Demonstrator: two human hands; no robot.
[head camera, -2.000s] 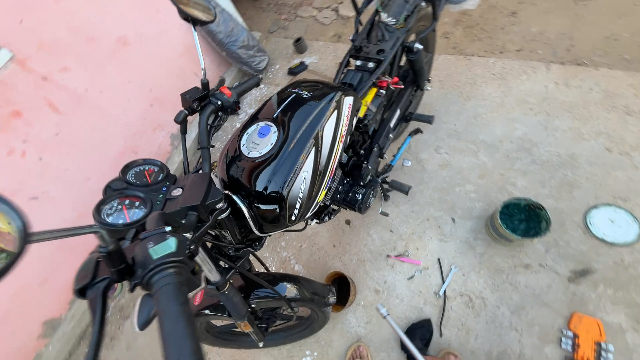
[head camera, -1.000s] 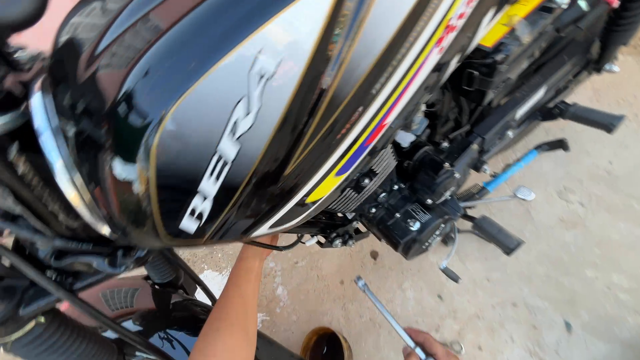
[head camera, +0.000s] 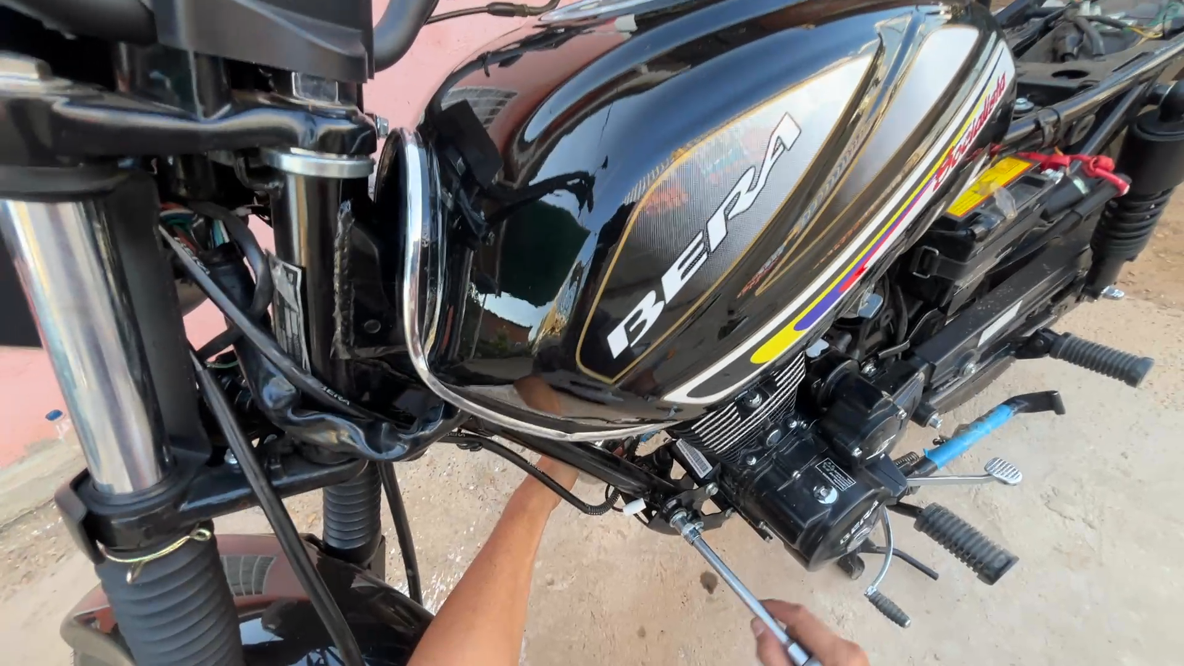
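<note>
My right hand (head camera: 807, 636) grips the shaft of a chrome socket wrench (head camera: 740, 587) low in the head view. The far end of the wrench meets a bolt at the front engine mount, below the black fuel tank (head camera: 555, 231) and in front of the engine (head camera: 809, 490). My left hand (head camera: 559, 470) reaches up under the tank behind the frame's down tube (head camera: 564, 455). Its fingers are hidden there, so what they touch does not show.
The chrome fork tube (head camera: 74, 342) and front fender (head camera: 277, 601) stand at the left. A footpeg (head camera: 967, 544), gear lever (head camera: 888, 564) and blue-wrapped kickstand or pedal lever (head camera: 969, 437) stick out on the right. Behind the motorcycle rises a pink wall (head camera: 499, 46).
The view has moved in close to the motorcycle's side. The wrench's end, apart from the engine a second ago, now meets the mount bolt. My left arm remains under the tank.
</note>
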